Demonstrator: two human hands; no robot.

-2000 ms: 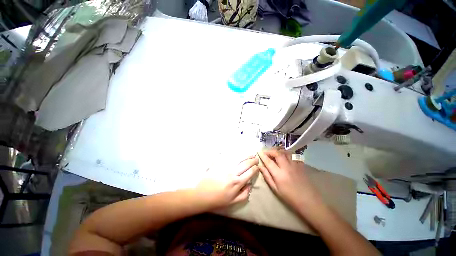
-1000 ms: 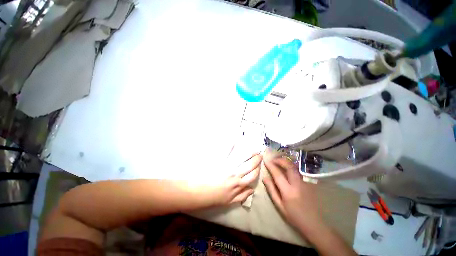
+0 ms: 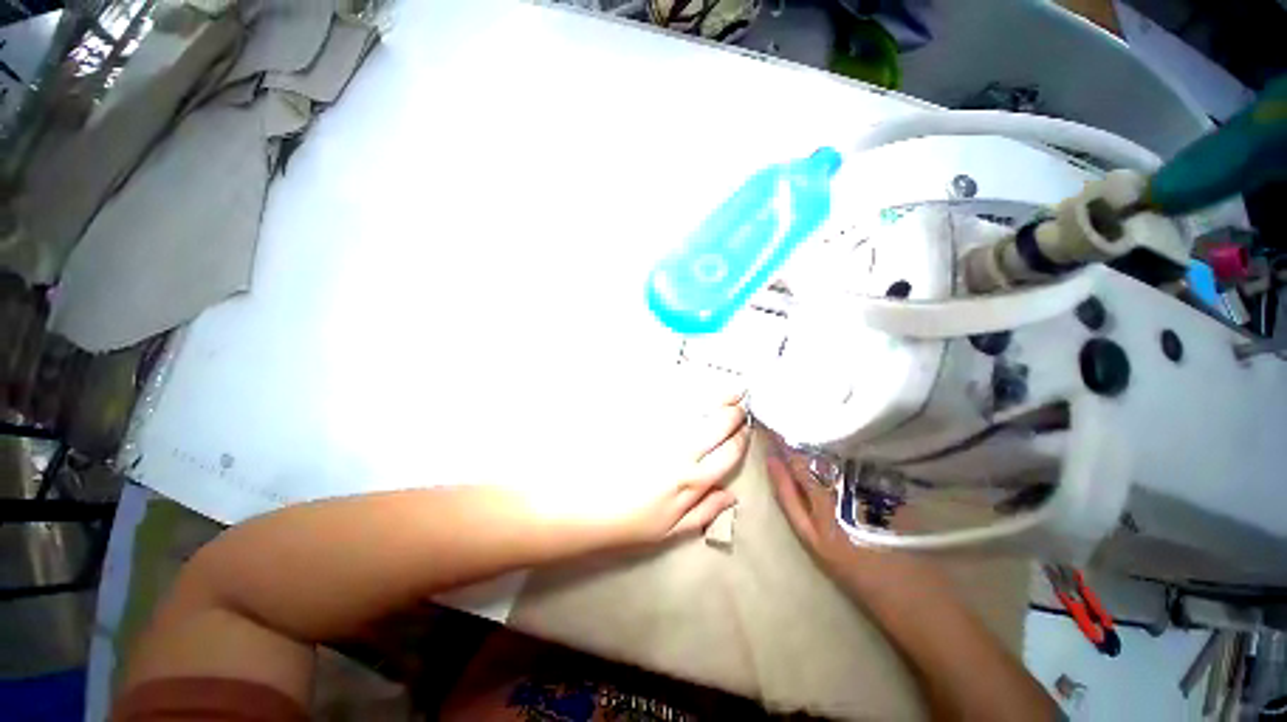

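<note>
A large beige garment panel (image 3: pixel 642 621) lies at the table's front edge, below the sewing machine head (image 3: pixel 875 367). My left hand (image 3: pixel 685 487) presses on the panel's upper left part, fingertips near the needle area. A small beige fabric piece (image 3: pixel 721 529) pokes out under its fingers. My right hand (image 3: pixel 819 522) lies on the panel right of it, partly hidden by the machine head and its white guard. The presser foot and needle are hidden or too unclear to tell.
Grey-beige cut pieces (image 3: pixel 170 226) lie on plastic at far left. A turquoise bottle-shaped piece (image 3: pixel 741 247) lies behind the needle area. Red-orange handled snips (image 3: pixel 1087 612) and thin metal rods (image 3: pixel 1211 674) are at right. A teal arm (image 3: pixel 1225 158) hangs above the head.
The panel has spread left and down toward my lap. My right hand has become more covered by the machine head. The view has shifted closer to the machine.
</note>
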